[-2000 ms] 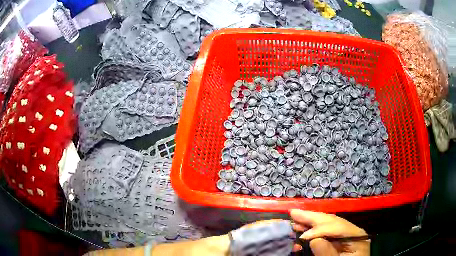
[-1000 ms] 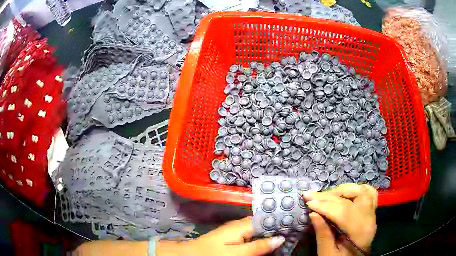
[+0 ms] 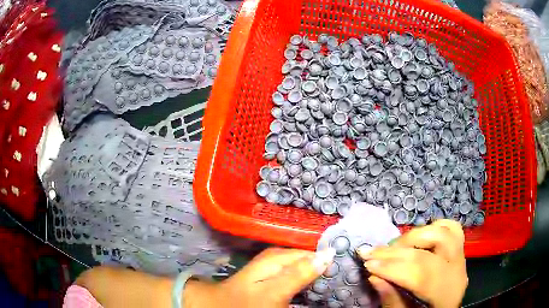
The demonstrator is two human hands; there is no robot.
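A grey moulded sheet (image 3: 342,272) with raised round domes is held at the near rim of the red basket (image 3: 271,227). My left hand (image 3: 265,274) grips its left side, thumb on the domes. My right hand (image 3: 421,264) pinches its right side, fingertips at a dome. A thin dark stick lies in my right hand, partly hidden by the fingers. The sheet's top end leans over the rim. Many loose grey rubber caps (image 3: 373,132) fill the basket floor. The sheet's lower end is cut off by the picture's edge.
Unpicked domed sheets (image 3: 138,66) are piled at the upper left. Waste webs with empty holes (image 3: 138,186) lie below them. Red patterned fabric (image 3: 27,108) is at the far left. A bag of orange-pink parts (image 3: 519,54) and a crumpled beige item (image 3: 541,150) are at the right edge.
The view has tipped down and closer. The sheet has risen from below the basket to its rim, and both hands now hold it. Its top end has turned smooth and pale over the rim.
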